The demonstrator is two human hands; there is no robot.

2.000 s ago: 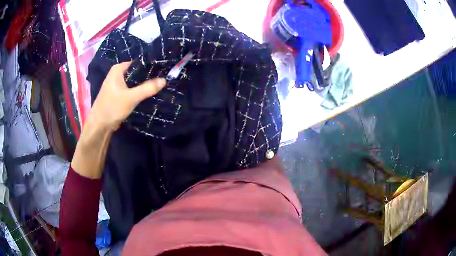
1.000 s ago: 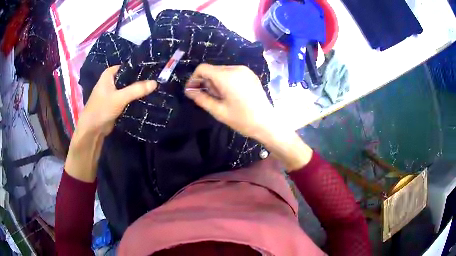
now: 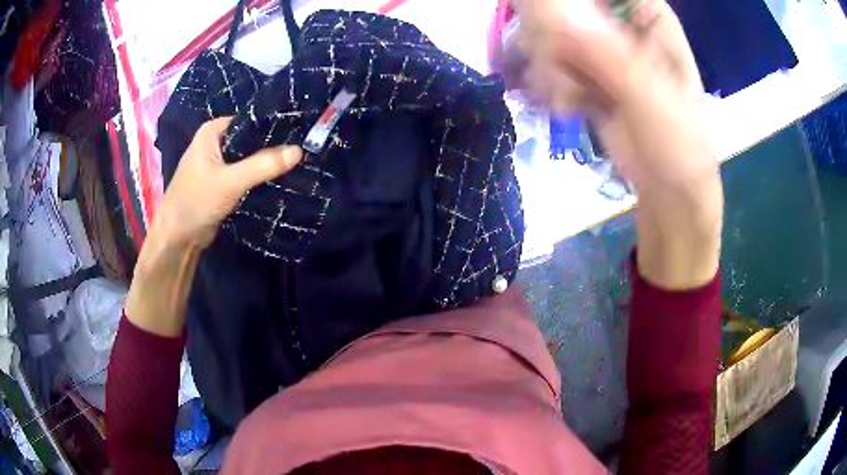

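Observation:
A black checked tweed garment (image 3: 474, 186) lies bunched on the white table, its plain black lining (image 3: 371, 232) showing in the middle. A small whitish label with a red mark (image 3: 330, 122) lies slanted on the checked cloth. My left hand (image 3: 218, 176) holds the garment at its left, thumb on the cloth by the label's lower end. My right hand (image 3: 613, 74) is raised at the upper right, blurred, in front of the red bowl. Its fingertips are too blurred to tell whether they hold a needle or anything else. A pearl button (image 3: 500, 285) sits on the garment's lower right edge.
Part of a blue tool (image 3: 565, 137) shows below my right hand; the red bowl is mostly hidden. A dark folded cloth (image 3: 734, 46) lies at the upper right of the table (image 3: 762, 121). A wooden stool with a brownish panel (image 3: 757, 385) stands on the floor at right.
My right hand, out of view at first, came in over the garment beside the label and has now moved up and right, away from it. My left hand stays on the garment.

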